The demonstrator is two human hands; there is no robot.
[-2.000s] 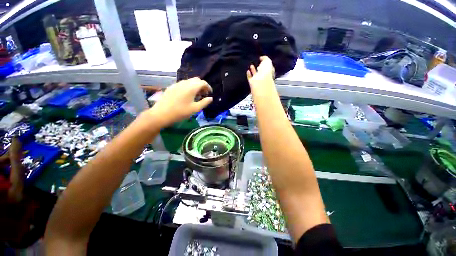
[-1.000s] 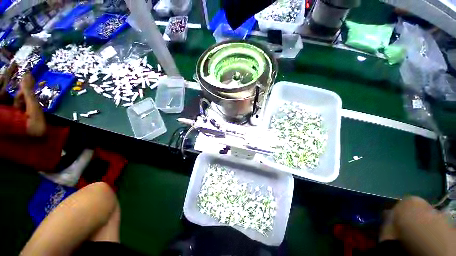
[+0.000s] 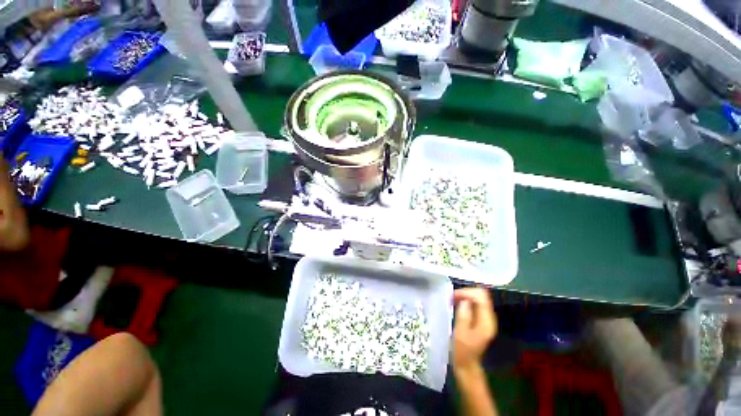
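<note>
The near tub (image 3: pixel 445 329), translucent white, stands at the bench's front edge, full of small white-and-green pieces (image 3: pixel 357 325). My right hand (image 3: pixel 474 325) is at its right rim, fingers curled; whether they grip the rim or hold anything is unclear. My left hand is out of view; a bare bent limb, seemingly my left elbow, shows at lower left. The far tub (image 3: pixel 505 219) holds similar pieces right of the work head (image 3: pixel 357 231). The silver bowl feeder (image 3: pixel 349 134), green inside, stands behind the work head.
Two small clear boxes (image 3: pixel 199 207) and piled white cylindrical parts (image 3: pixel 162 138) lie left of the machine. A black bundle (image 3: pixel 357 20) hangs at the top edge. A green bag (image 3: pixel 552 61) lies back right. Other people's limbs show at far left and lower right.
Both hands have left the black bundle. My right hand has come into view beside the near tub. The view has tilted down, then shifted so the bench appears farther left.
</note>
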